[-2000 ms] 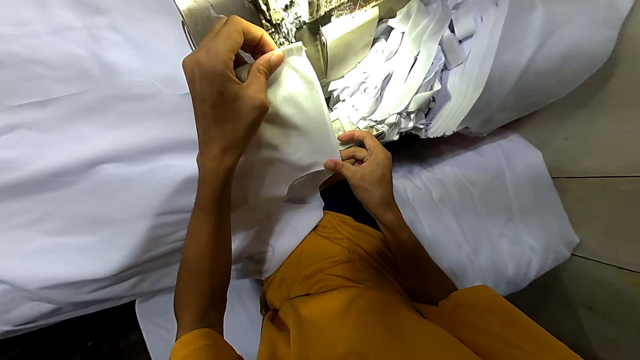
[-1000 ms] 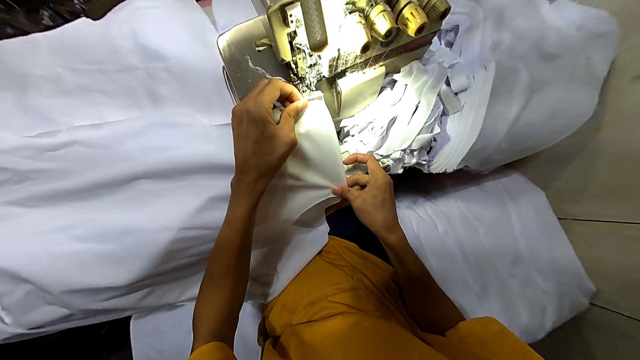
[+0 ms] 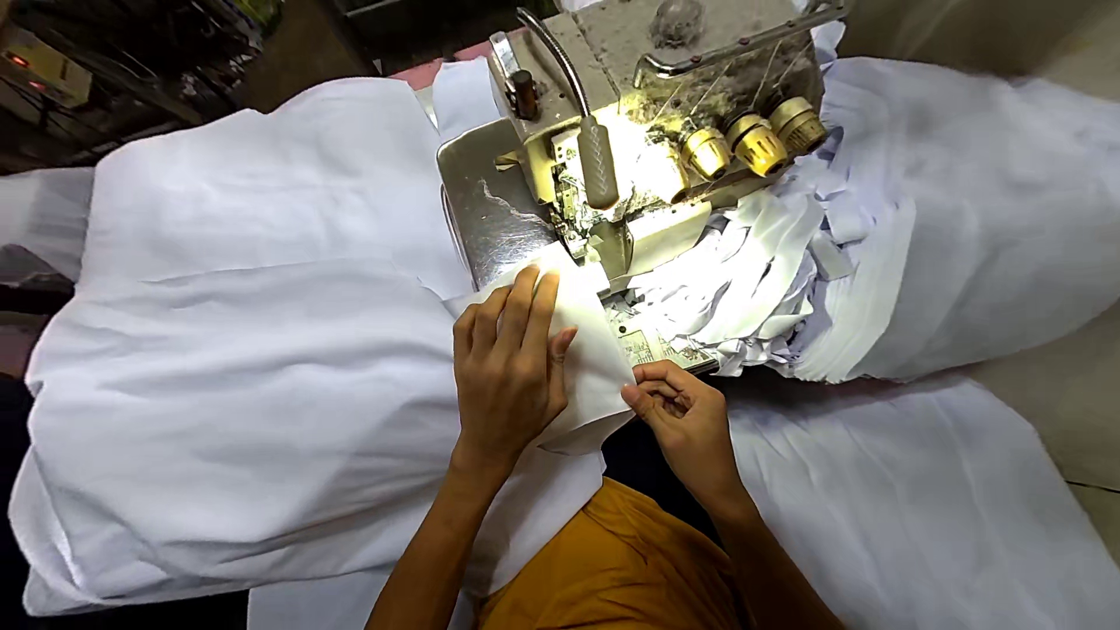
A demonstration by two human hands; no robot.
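White fabric (image 3: 595, 350) lies with its narrow end at the needle area of an overlock sewing machine (image 3: 612, 96). My left hand (image 3: 512, 359) rests flat on this fabric, fingers extended toward the machine's presser foot area, just right of the metal plate (image 3: 499, 201). The thumb stands a little apart from the fingers. My right hand (image 3: 678, 411) pinches the right edge of the same fabric between thumb and fingertips, nearer my body. A lamp on a flexible neck (image 3: 598, 166) lights the needle area, whose fine parts are hard to make out in the glare.
Large white cloth (image 3: 262, 350) spreads over the left side. White fabric scraps (image 3: 744, 271) heap right of the needle area, beside a stacked white cloth bundle (image 3: 980, 201). More white cloth (image 3: 892, 499) hangs at the lower right. Tension knobs (image 3: 757, 144) project from the machine's front.
My left hand has gone from pinching the fabric's upper edge to lying flat on it. My right hand still holds the right edge. The view has shifted, showing more of the machine.
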